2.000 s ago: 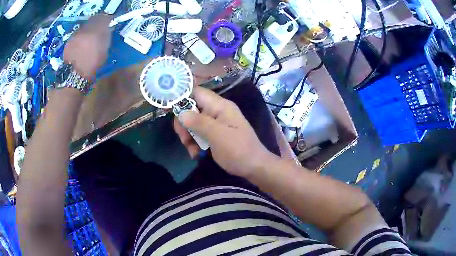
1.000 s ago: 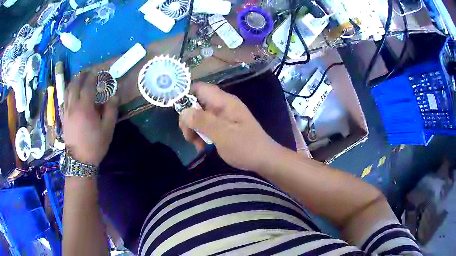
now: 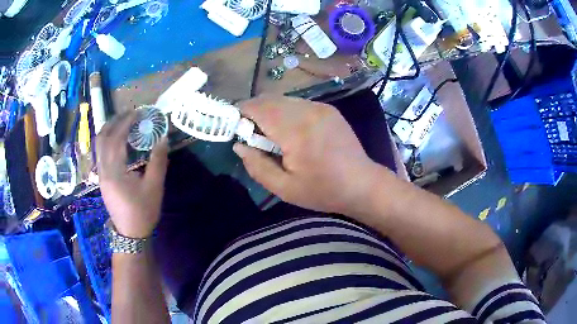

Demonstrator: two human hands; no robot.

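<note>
My right hand (image 3: 310,152) holds a white mini fan (image 3: 202,117) by its short handle. Its slatted head is turned edge-on and points left. My left hand (image 3: 133,177), with a metal watch at the wrist, has its thumb and fingers around the round head of a second white fan (image 3: 148,128) with a dark centre. That fan's white handle points up and right over the brown bench edge. The two fans are close together; whether they touch is unclear.
A purple spool (image 3: 351,27), a white shell (image 3: 314,37) and small parts lie on the bench. Black cables (image 3: 397,50) loop at right above an open carton (image 3: 471,180). A yellow-handled tool (image 3: 84,130) and white fan parts are at left. A blue crate (image 3: 522,142) is at far right.
The right-hand fan has turned from face-on to edge-on. My left hand has come back from the far bench to the near edge, and the second fan has shifted slightly nearer. The view has shifted.
</note>
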